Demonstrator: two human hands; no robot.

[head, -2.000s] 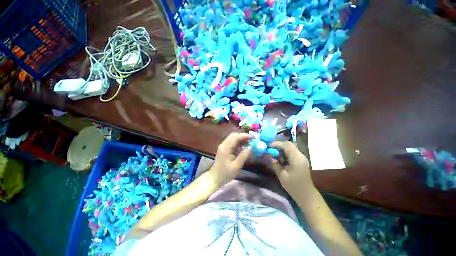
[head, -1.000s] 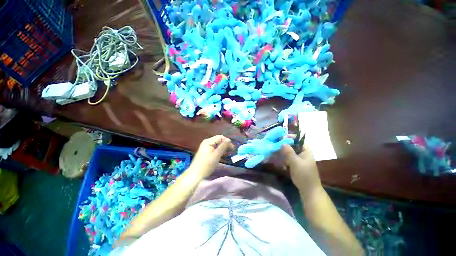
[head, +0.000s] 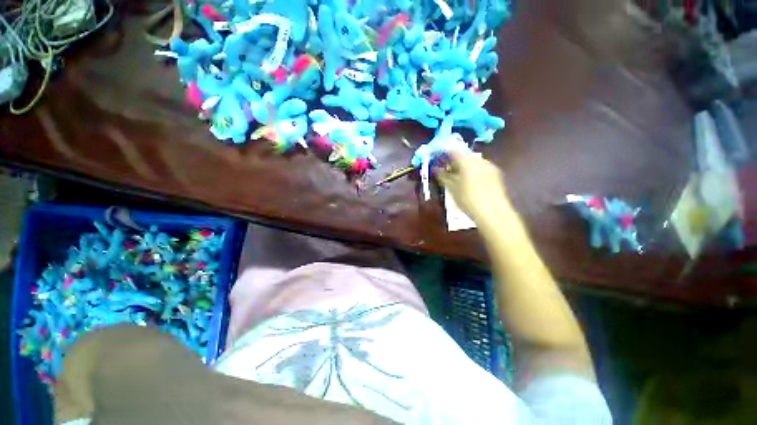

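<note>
My right hand (head: 469, 178) is at the near edge of a blue and pink plush toy heap (head: 332, 50), its fingers closed on a blue plush toy (head: 432, 153) with a hanging white label. A thin yellow-brown stick (head: 397, 176) points left from beside the fingers. The hand partly covers a pale paper card (head: 459, 214). A large blurred brown shape, seemingly my left arm, crosses the bottom left. My left hand (head: 76, 378) is blurred and low over the blue floor crate of toys (head: 231, 274); its fingers and any content cannot be made out.
A tangled pale cable (head: 54, 37) lies at the table's far left. A tan cord loop (head: 170, 29) lies by the heap. A small toy cluster (head: 612, 222) and a blurred pale translucent object (head: 704, 195) lie at the right. A dark crate (head: 471, 311) shows below the table edge.
The toy held between my hands is gone from there. My left arm has swung down left over the floor crate. My right hand has moved to a toy at the heap. The view has shifted right.
</note>
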